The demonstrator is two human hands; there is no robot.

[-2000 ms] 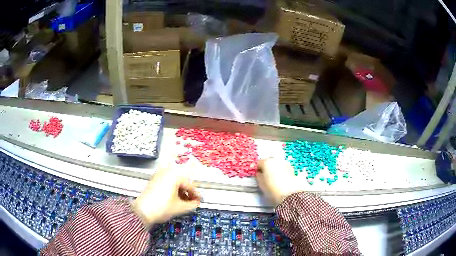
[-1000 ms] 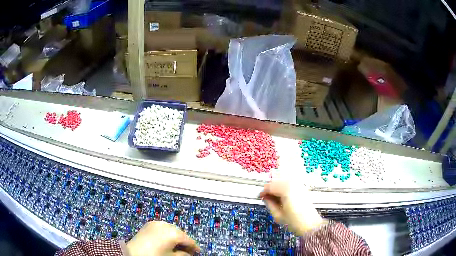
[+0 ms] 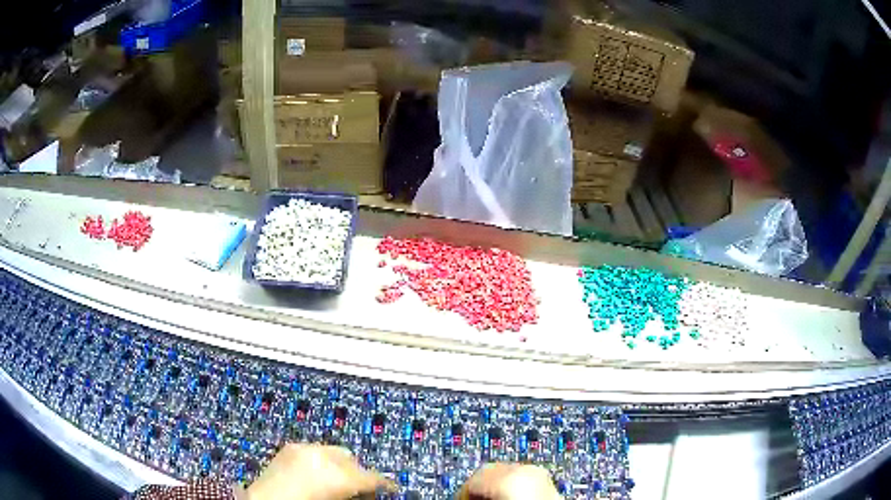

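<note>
The dark blue circuit board panel [image 3: 322, 410] lies along the line nearest me, dotted with blue and red parts. My left hand [image 3: 315, 473] is over its near part at the bottom, its fingers pointing right. My right hand [image 3: 510, 481] is over the panel to the right, mostly cut off by the bottom edge. The fingertips of both are low or hidden, so I cannot tell if they hold anything. A pile of red components [image 3: 474, 283] lies on the white shelf [image 3: 557, 344] behind.
A dark bin of white components [image 3: 303, 242] stands left of the red pile, beside a light-blue packet [image 3: 223, 244]. Green components [image 3: 635, 303] and pale components [image 3: 715, 312] lie right. Clear bags [image 3: 503, 146] and cartons [image 3: 327, 137] are behind. Another panel [image 3: 842, 435] lies right, past a gap.
My right hand has moved from the near edge of the red pile down over the panel. My left hand has come down from the shelf's edge to the panel. The view has shifted.
</note>
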